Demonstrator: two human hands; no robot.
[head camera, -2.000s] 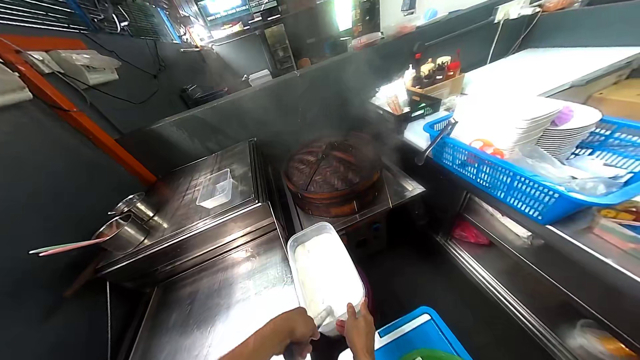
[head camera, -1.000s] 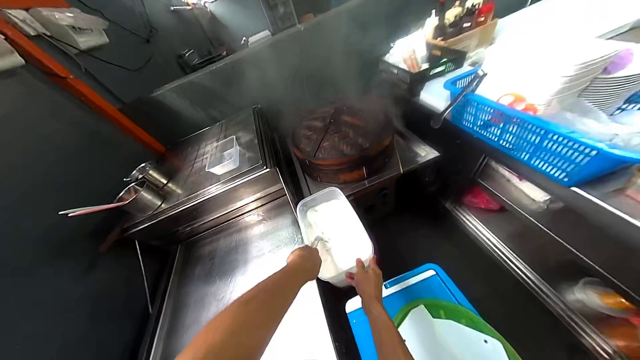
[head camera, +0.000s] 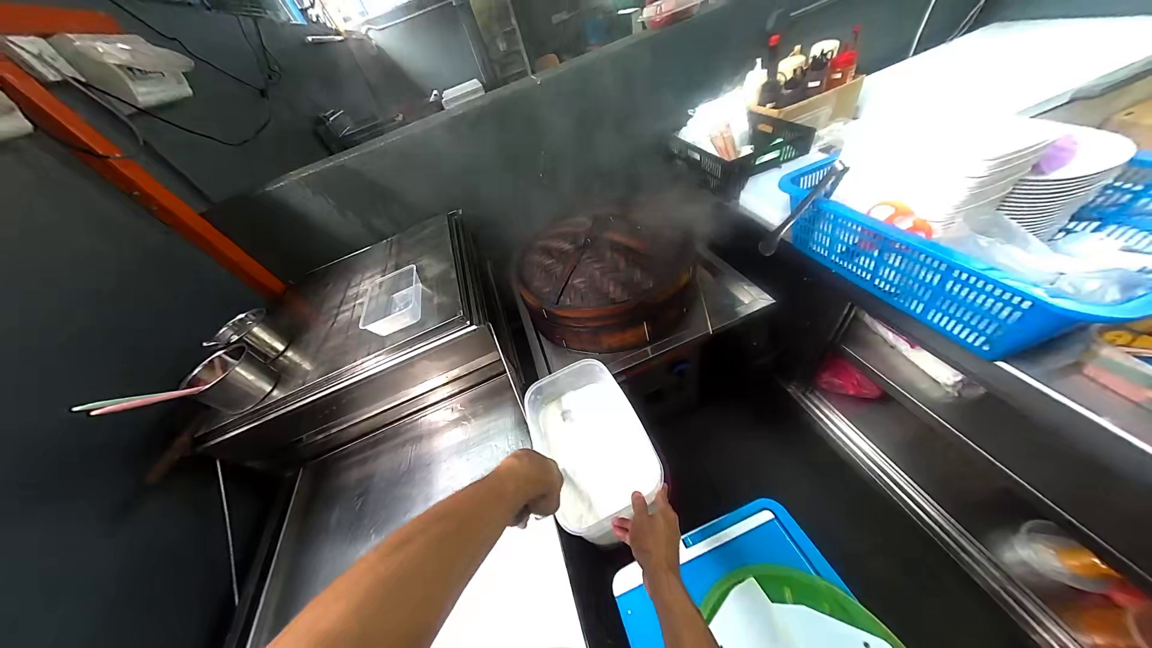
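A rectangular translucent plastic container (head camera: 603, 441) with white contents, whose form I cannot make out, is tilted in front of the steamer. My right hand (head camera: 650, 529) grips its near right corner. My left hand (head camera: 537, 486) is a fist at its left edge, around a utensil that is mostly hidden; a small shiny part of the utensil (head camera: 567, 415) shows over the white contents. Beyond the container, a round woven bamboo steamer (head camera: 603, 274) with its lid on stands on a metal stove, with steam around it.
Left are a steel counter (head camera: 396, 477), a small clear container (head camera: 392, 301) and metal pots (head camera: 236, 378) with long handles. Right, a blue basket (head camera: 945, 279) stands beside stacked plates (head camera: 1048, 184). Below are a blue lid (head camera: 720, 540) and a green basin (head camera: 792, 585).
My left hand has moved from the container's near end up along its left side, and less of the utensil shows. My right hand still holds the near end. The view has shifted.
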